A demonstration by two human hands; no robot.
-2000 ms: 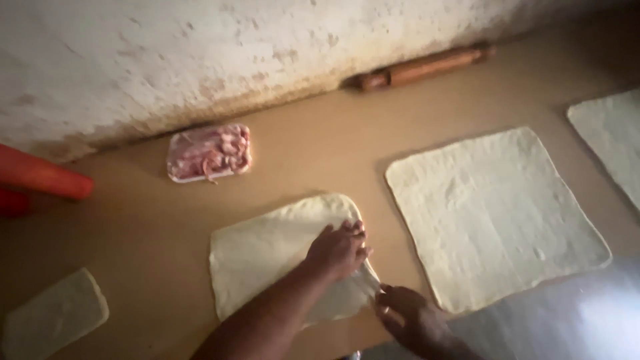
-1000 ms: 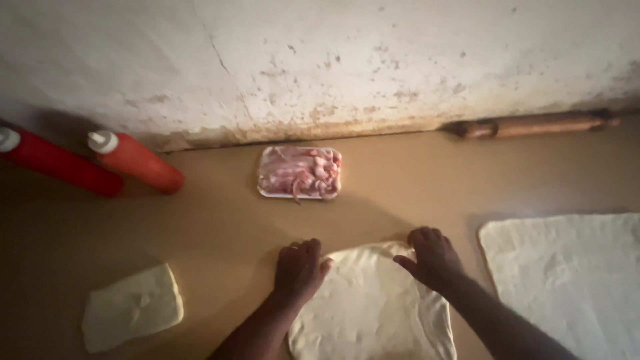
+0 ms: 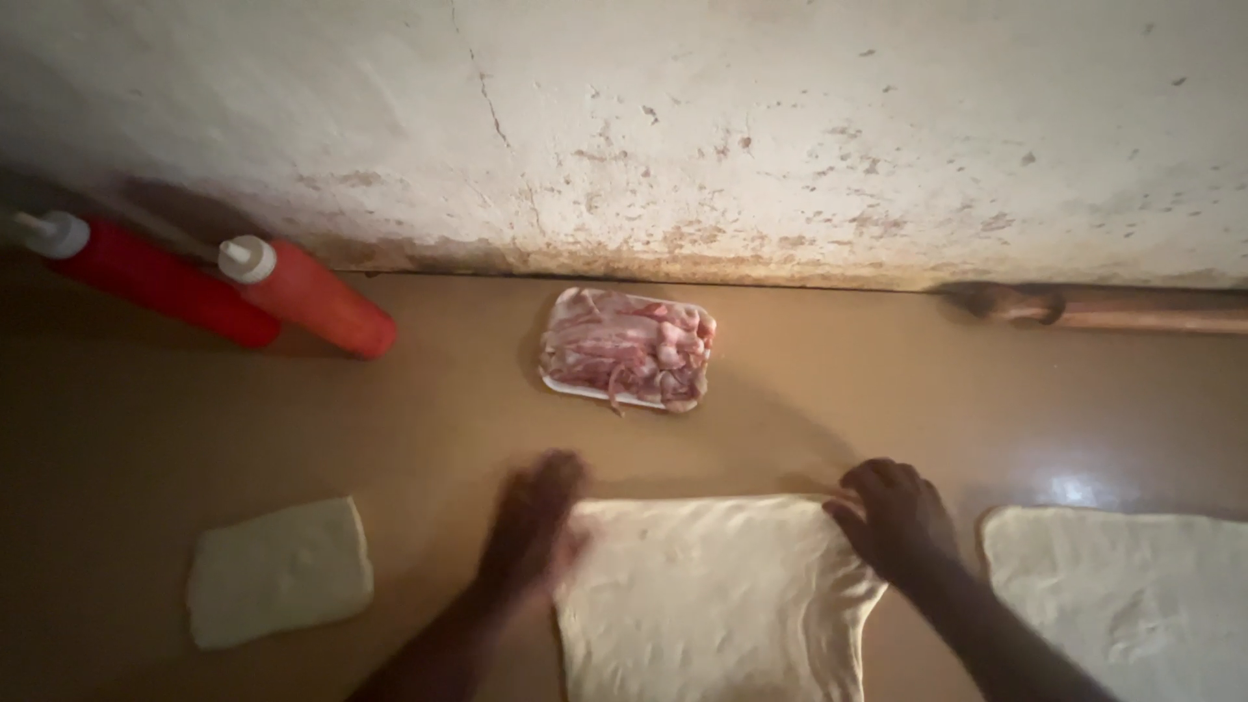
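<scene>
A sheet of dough (image 3: pixel 712 595) lies flat in front of me, its near part cut off by the frame's lower edge. My right hand (image 3: pixel 892 512) pinches its far right corner between thumb and fingers, and folds run down the dough below that hand. At the far left corner is my left hand (image 3: pixel 541 522), blurred by motion; whether its fingers hold the edge cannot be told. Beyond the dough, a white tray of raw meat pieces (image 3: pixel 629 349) rests on the table.
A smaller dough piece (image 3: pixel 281 572) lies at left, a larger sheet (image 3: pixel 1121 595) at right. Two red squeeze bottles, one darker (image 3: pixel 166 283) and one lighter (image 3: pixel 322 302), are at the back left. A wooden rolling pin (image 3: pixel 1150 314) lies along the stained wall (image 3: pixel 682 136).
Two seconds ago both hands were at the dough's right side; since then they have come to its two far corners. The view has shifted to the left.
</scene>
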